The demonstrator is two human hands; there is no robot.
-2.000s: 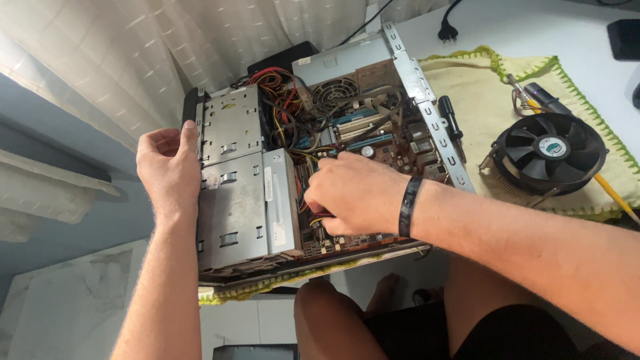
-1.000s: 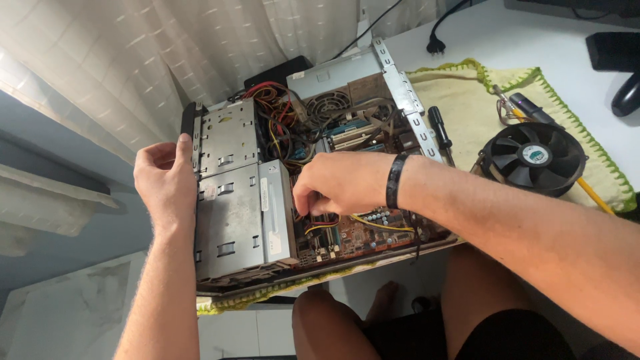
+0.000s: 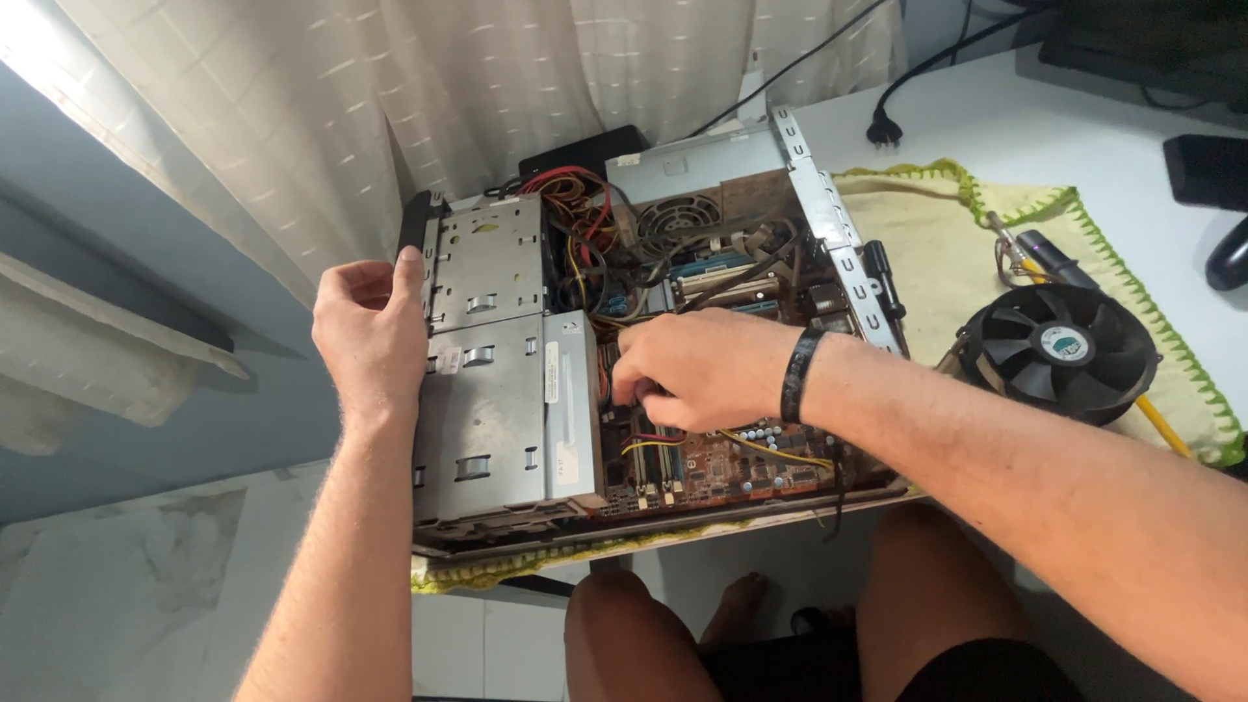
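Observation:
An opened desktop computer case lies on its side, its drive cage at the left and its brown motherboard at the right. My left hand rests against the case's left edge, thumb on the rim and fingers curled over the outside. My right hand, with a black wristband, reaches in beside the memory slots; its fingertips are bent down among the cables, and what they touch is hidden. Red, yellow and black wires bunch near the power supply.
A CPU cooler fan sits on a cream cloth with green stitching. Near it are a yellow pencil-like stick and a dark cylinder. A black-handled tool lies by the case's right rail. A black plug rests on the white table.
My right hand has moved left over the motherboard since two seconds ago, toward the drive cage. My left hand stays at the case's left edge.

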